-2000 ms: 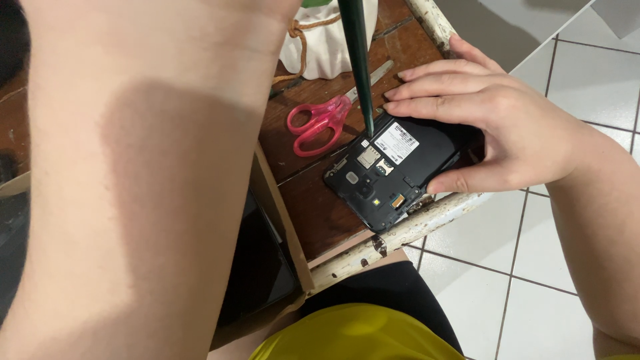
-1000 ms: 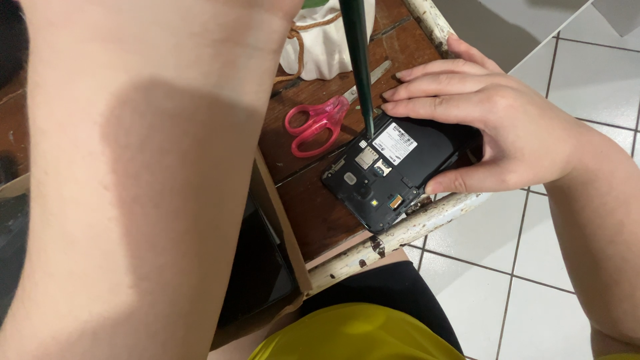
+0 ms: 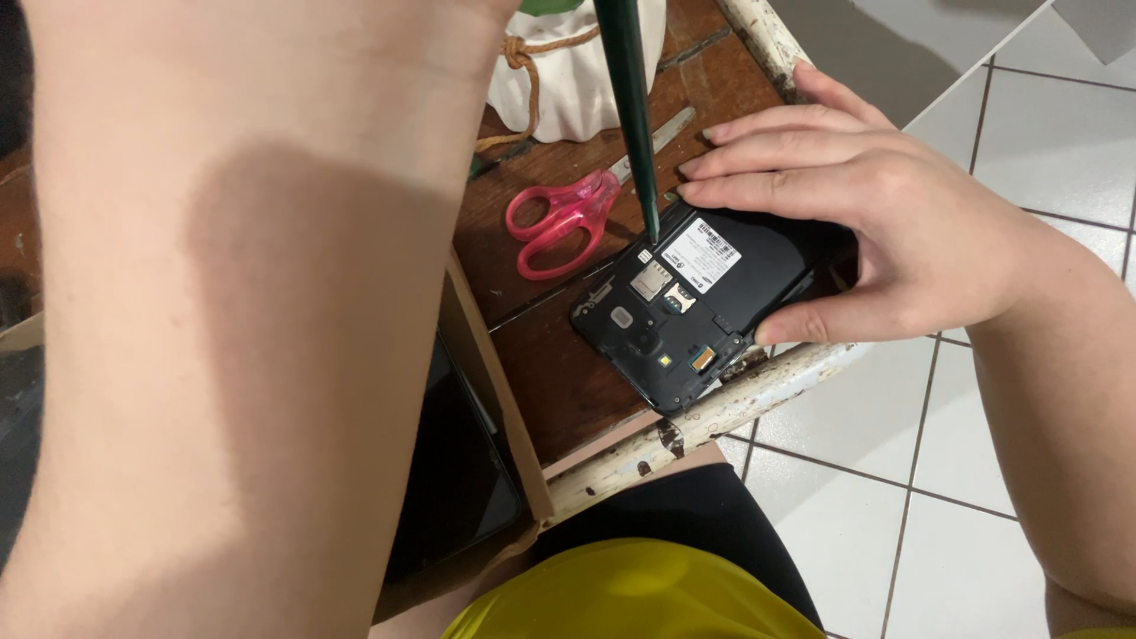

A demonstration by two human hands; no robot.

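A black smartphone (image 3: pixel 661 302) lies tilted with its back cover off at the table's edge, showing a white label, metal card slots and a small gold connector. My right hand (image 3: pixel 852 195) grips its right part, fingers over the upper edge and thumb on the lower edge. The tip of a dark green tapered tool (image 3: pixel 632 106) touches or nearly touches the phone's upper side beside the label. That tool comes down from the top edge, and its holding end is hidden. Of my left arm, only the large forearm is visible; the hand is out of the frame.
Pink-handled scissors (image 3: pixel 572 217) lie partly open on the brown wooden table (image 3: pixel 568 355), left of the phone. Behind them stands a white pot (image 3: pixel 577 89) tied with brown cord. A cardboard box (image 3: pixel 497 390) with a dark flat device (image 3: pixel 457 461) stands at lower left. Peeling white rails (image 3: pixel 701 444) edge the table.
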